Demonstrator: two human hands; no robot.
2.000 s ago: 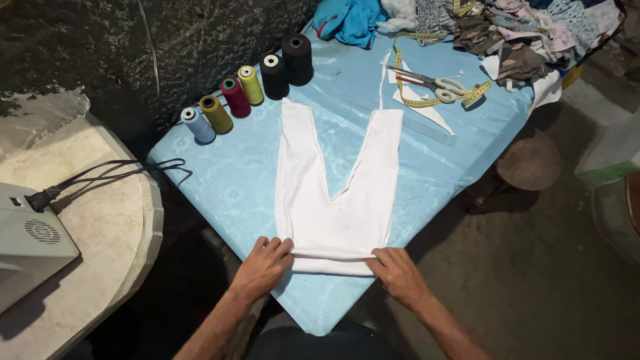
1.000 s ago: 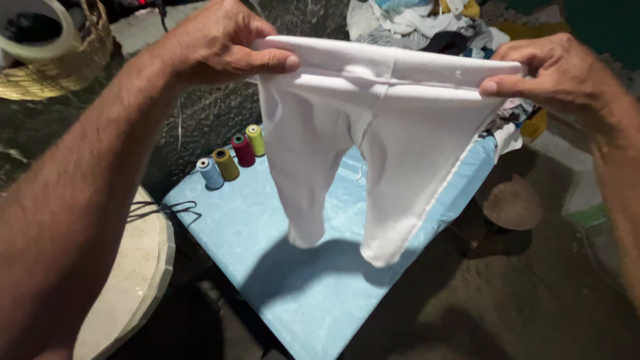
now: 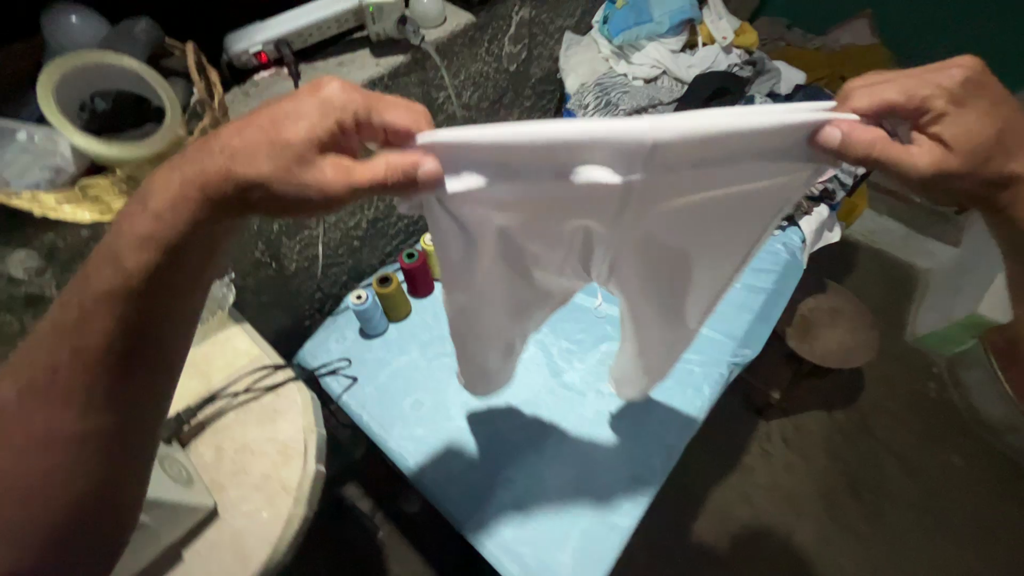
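A pair of small white fabric pants hangs stretched between my hands above a table with a light blue cover. My left hand pinches one end of the waistband between thumb and fingers. At the other end, my right hand grips the waistband's corner the same way. Both legs dangle down and cast a shadow on the cover. A light blue thread spool, an olive one, a dark red one and a partly hidden yellow one stand behind the garment's left side.
A pile of mixed cloth lies at the back. A power strip rests on the ledge at upper left, near a roll of clear tape. At left, a pale round-edged table holds a black cable. A round stool stands at right.
Two seconds ago the pants lay flat on the blue cover with both hands at the folded waistband; they are now held up in the air. The view has tilted upward.
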